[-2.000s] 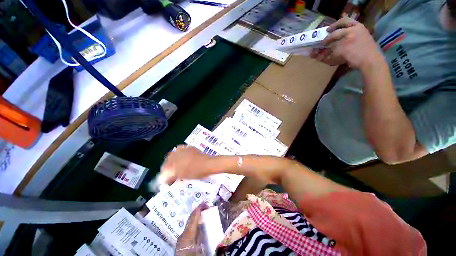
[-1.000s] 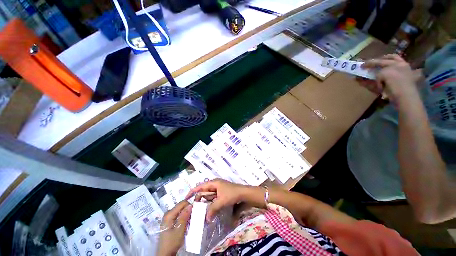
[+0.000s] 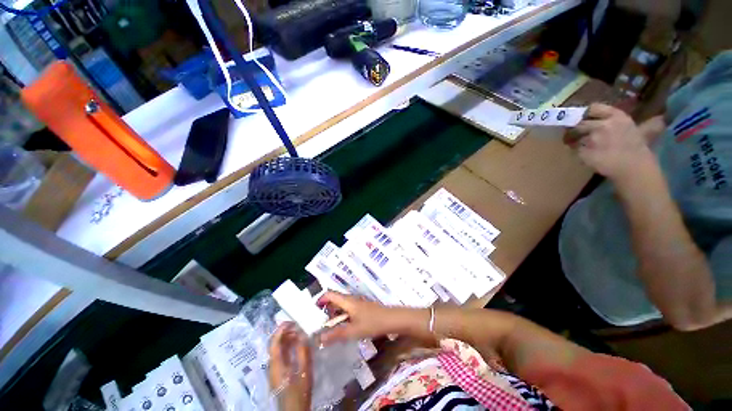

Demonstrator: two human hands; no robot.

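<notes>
My right hand (image 3: pixel 353 316) holds a slim white box (image 3: pixel 298 307) by its near end, with a small pale stick (image 3: pixel 336 320) between the fingers. My left hand (image 3: pixel 290 363), blurred, is just below the box with clear film around its fingers. Crinkly clear bag film (image 3: pixel 331 371) lies between my hands and in my lap. Overlapping white boxes with barcodes (image 3: pixel 408 258) lie beyond my right hand. More white boxes (image 3: pixel 166 385) stand in a row at the lower left, partly under film.
A dark blue fan (image 3: pixel 294 187) hangs over the green belt (image 3: pixel 377 160). Brown cardboard (image 3: pixel 522 185) lies beside the belt. A white shelf holds an orange case (image 3: pixel 100 132), black phone (image 3: pixel 204 146) and drill (image 3: pixel 365 52). At right, another person's hand (image 3: pixel 607 138) holds a white box.
The white box has moved from upright between my hands to a slant, up and left. My hands have moved apart. The view has shifted slightly, showing more of the shelf.
</notes>
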